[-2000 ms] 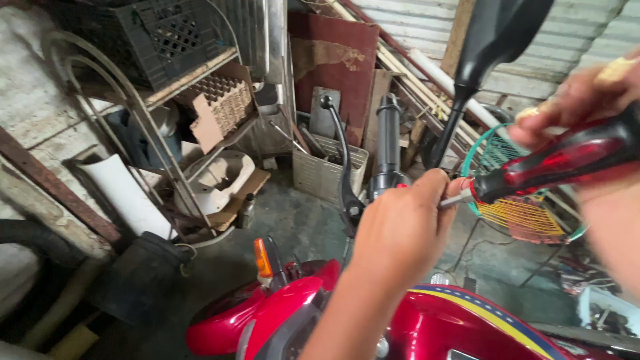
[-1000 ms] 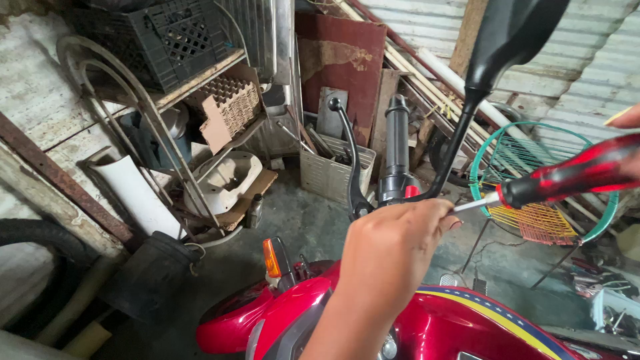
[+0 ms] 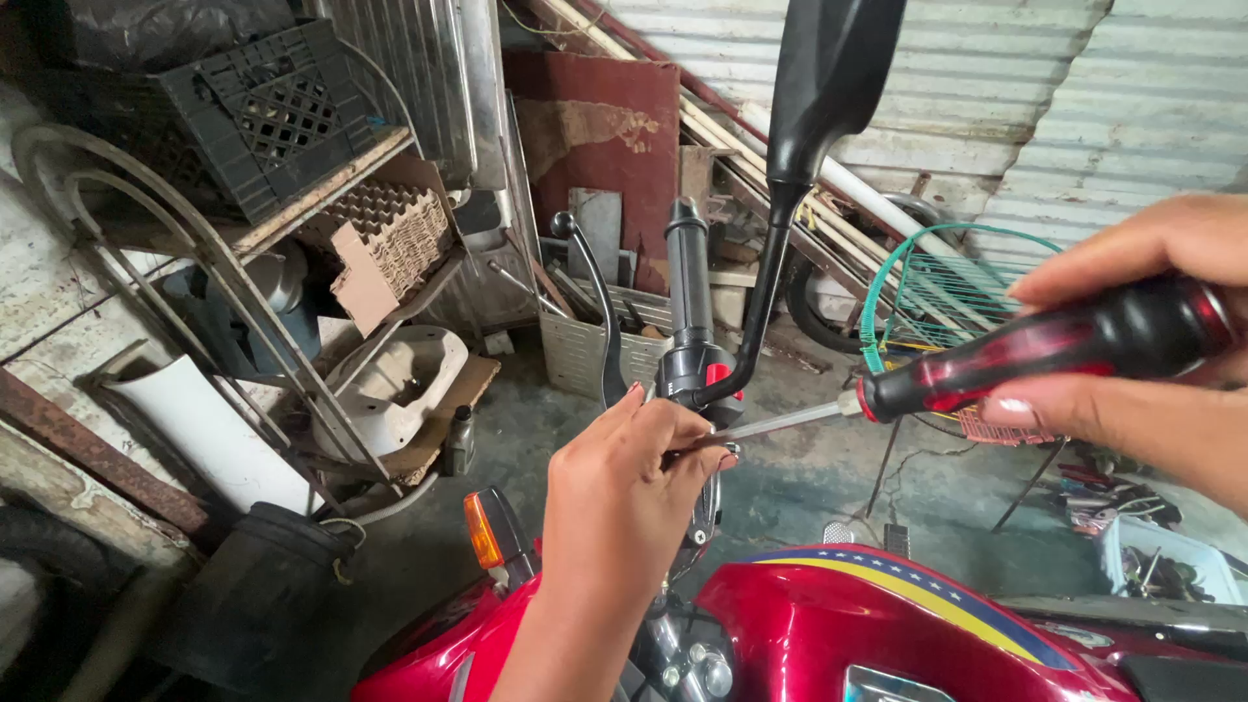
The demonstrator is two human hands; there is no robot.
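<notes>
My right hand [image 3: 1121, 361] holds a screwdriver [image 3: 1014, 356] by its red and black handle, with the shaft pointing left and slightly down. The fingers of my left hand [image 3: 634, 487] pinch around the shaft's tip end, beside the motorcycle's handlebar switch housing [image 3: 697, 375]. The tip itself is hidden by these fingers. Above them stand the black rubber grip [image 3: 688, 278], the curved lever [image 3: 600, 302] and the black mirror [image 3: 829, 97] on its stem. Below lies the red fuel tank [image 3: 809, 624] with a starred blue and yellow stripe.
An orange turn signal [image 3: 483, 529] is left of my left forearm. A metal shelf [image 3: 263, 322] with a black crate [image 3: 253, 117] stands at the left. Behind the handlebar are boards and pipes. A green wire chair [image 3: 877, 302] and a light blue bin [image 3: 1170, 561] are at the right.
My right hand, partly out of view one second ago, now shows around the screwdriver's handle. My left hand stays at the shaft's tip end near the switch housing.
</notes>
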